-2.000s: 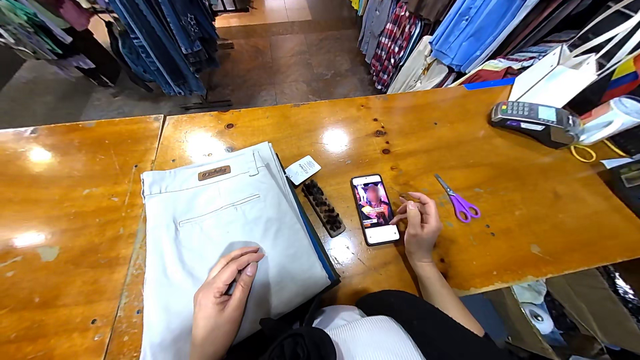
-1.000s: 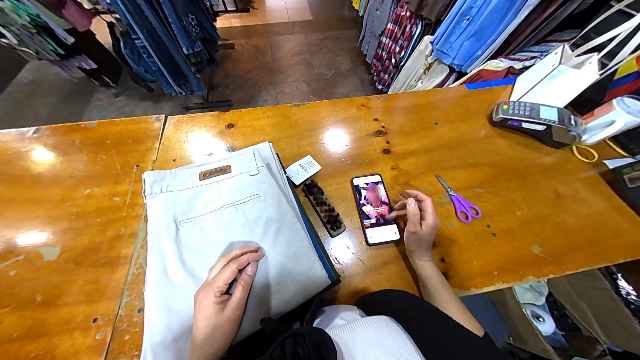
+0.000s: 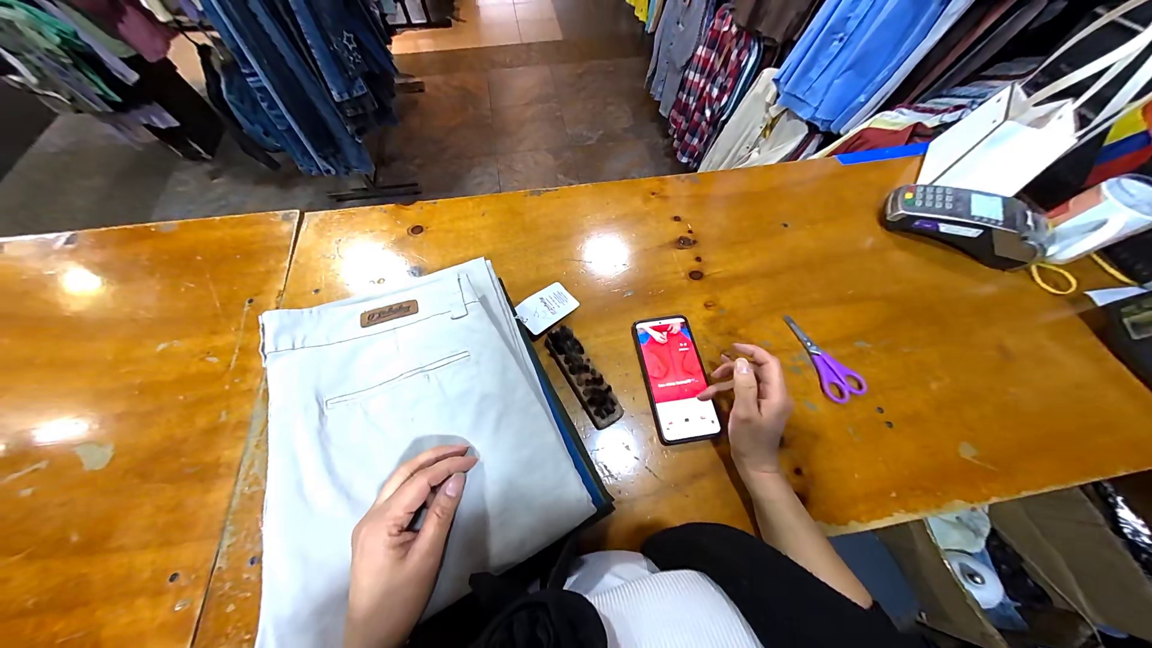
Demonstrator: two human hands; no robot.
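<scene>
My left hand (image 3: 409, 531) rests on a stack of folded light trousers (image 3: 405, 405), fingers loosely curled and holding nothing. A paper tag (image 3: 547, 309) sticks out at the stack's upper right corner. Beside the stack lies a brush with dark bristles (image 3: 584, 376). A lit smartphone (image 3: 677, 380) lies face up on the wooden counter. My right hand (image 3: 754, 405) hovers at the phone's right edge, one finger over the lower screen, with nothing in its grip. Scissors with purple handles (image 3: 832, 367) lie to the right of that hand.
A card payment terminal (image 3: 965, 219) and a white paper bag (image 3: 994, 135) stand at the counter's back right. The wooden counter (image 3: 558, 216) has a seam at left. Jeans (image 3: 297, 81) and shirts (image 3: 828, 63) hang beyond it. An open cardboard box (image 3: 1062, 549) is at lower right.
The picture on the phone screen has changed to a mostly red one. My right hand's fingers have shifted slightly; my left hand has stayed on the trousers.
</scene>
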